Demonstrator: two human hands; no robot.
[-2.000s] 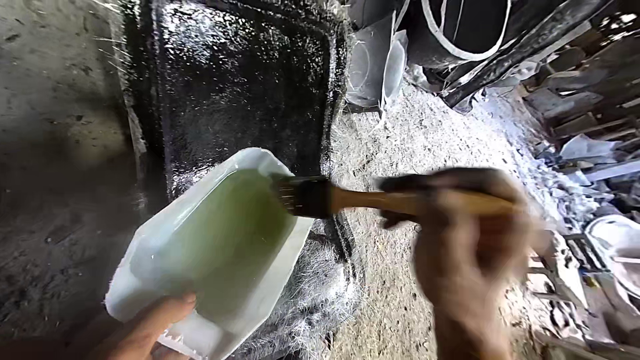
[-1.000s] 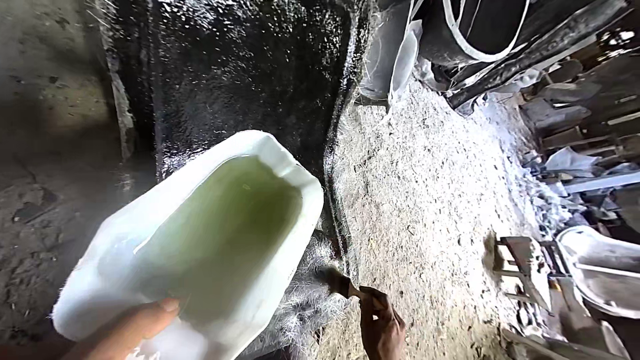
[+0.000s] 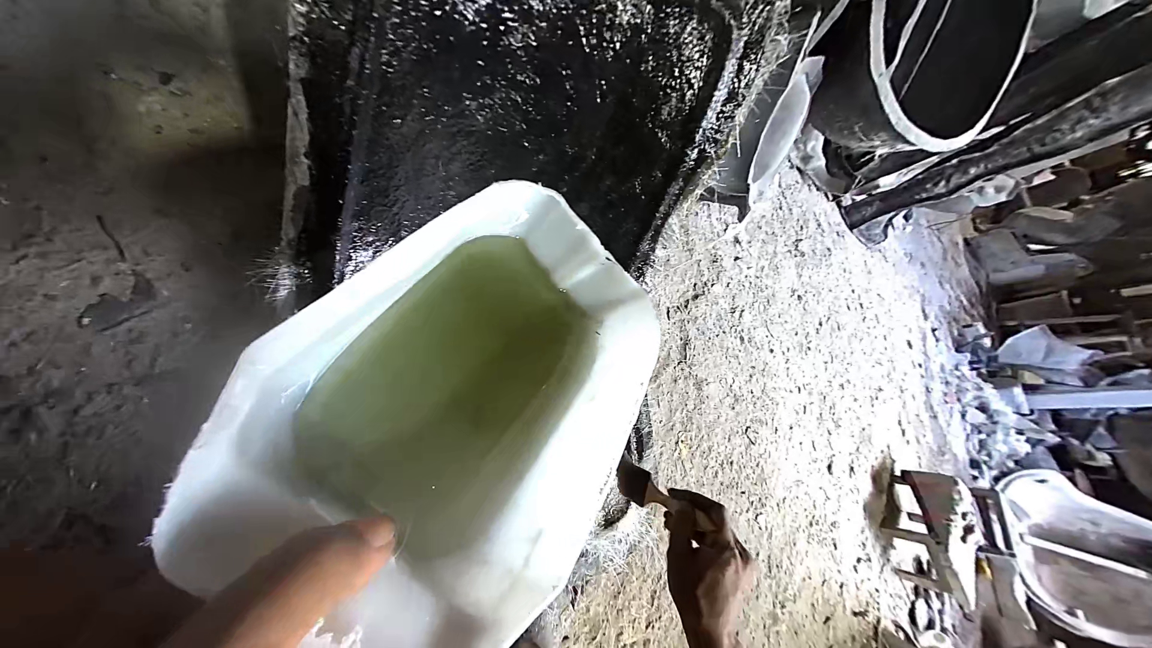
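Observation:
My left hand [image 3: 301, 580] grips the near end of a cut white plastic container [image 3: 621, 337], its thumb over the rim. Greenish liquid [image 3: 450, 360] lies in the container, which is held tilted over a dark, wet, glossy panel or mold [image 3: 522, 108]. To the right of the container and lower down, my right hand [image 3: 706, 558] holds a paintbrush [image 3: 643, 486] by its handle. The bristles are by the panel's near right edge, where loose pale fibers [image 3: 612, 549] show; the container partly hides this spot, so contact cannot be told.
Debris-strewn ground [image 3: 765, 360] runs along the right. A black bucket with a white rim [image 3: 945, 135] and a dark pole [image 3: 1008, 171] are at the upper right. A wooden stool [image 3: 936, 531] and a white basin [image 3: 1080, 540] stand at the lower right. Bare ground [image 3: 117, 315] lies left.
Two seconds ago the brush was over the container's liquid; my right hand has since moved it down to the panel's near right edge. The container remains in my left hand.

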